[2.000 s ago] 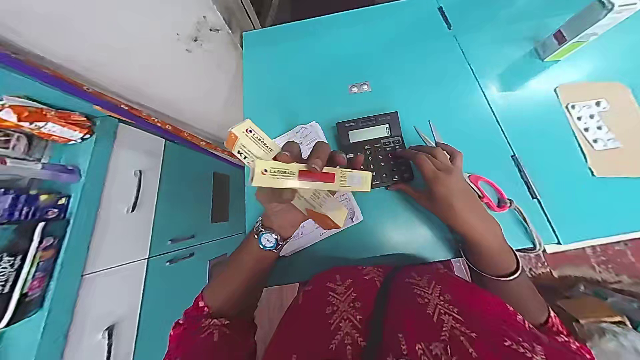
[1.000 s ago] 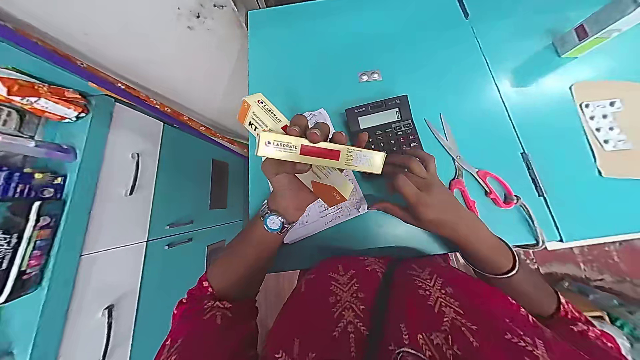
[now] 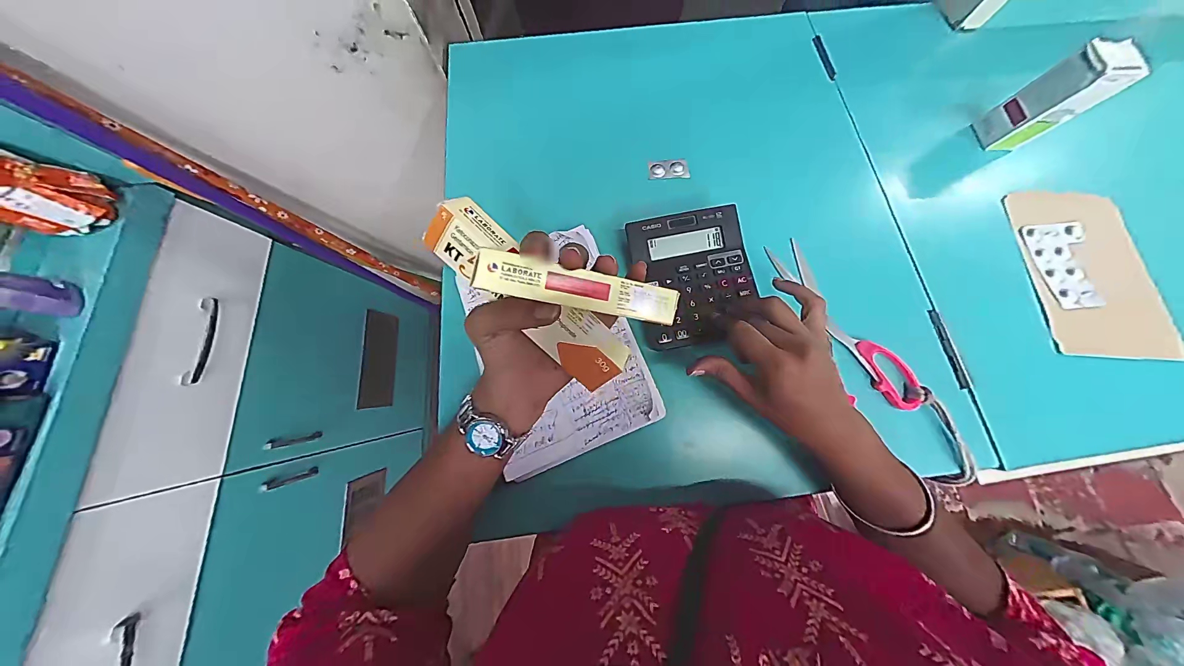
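Observation:
My left hand (image 3: 527, 342) holds two cardboard medicine cartons, one crossed over the other. The upper one is a narrow pale yellow carton (image 3: 573, 285) with a red band; beneath it, slanting, lies a cream and orange carton (image 3: 593, 362). Under this hand is a handwritten paper (image 3: 606, 416) on the teal table. A black Casio desk calculator (image 3: 686, 248), its display showing digits, lies right of the cartons. My right hand (image 3: 772, 356) is over its lower right keys with fingers bent, holding nothing. Pink-handled scissors (image 3: 886, 375) lie partly behind that hand.
A small two-tablet blister piece (image 3: 669, 169) lies beyond the calculator. At the right are a blister strip (image 3: 1062, 265) on brown cardboard (image 3: 1124, 314) and a white and grey carton (image 3: 1059, 97). Drawers with handles (image 3: 205, 342) and shelves with packets (image 3: 51, 196) stand at the left.
My right hand went from the calculator towards the table's near side, then back over the keys. The left hand keeps hold of both cartons.

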